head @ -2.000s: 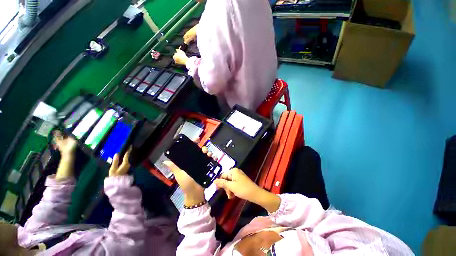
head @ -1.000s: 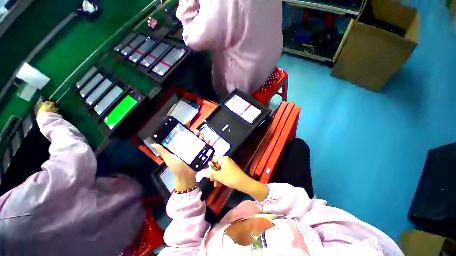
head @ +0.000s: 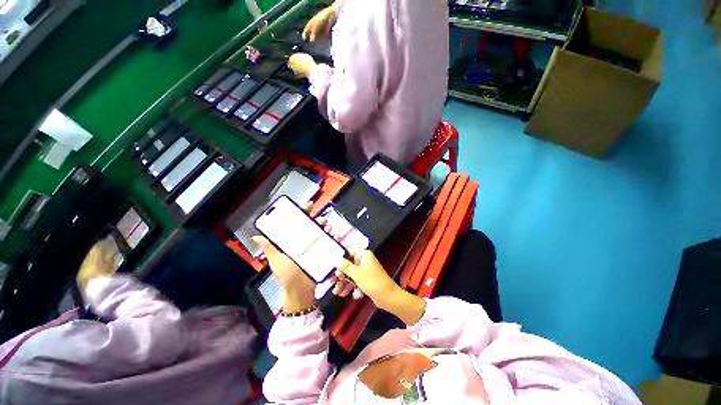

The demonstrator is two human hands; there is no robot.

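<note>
A smartphone [head: 299,237] with a full white lit face and dark edge lies tilted in my left hand [head: 289,278], above the trays. My left thumb is along its near side and fingertips show at its far side. My right hand [head: 370,278] is at the phone's lower right end, fingers closed around a small white wipe [head: 322,288], partly hidden. A black phone tray [head: 365,212] lies behind my hands. It holds a phone with a red line [head: 388,183] and another phone [head: 345,228], partly covered by my hands.
A red bin [head: 335,187] with grey sheets is behind the phone. Red crates [head: 443,233] stand right of the black tray. Phone trays line the green bench [head: 107,87]. A person in pink [head: 387,79] sits ahead, another person's sleeve [head: 130,304] is at left. A cardboard box [head: 589,103] stands at upper right.
The held phone's face has gone from dark, through a lit screen with dark ends, to plain white. Both hands stay around it. The person at left has moved an arm to another tray.
</note>
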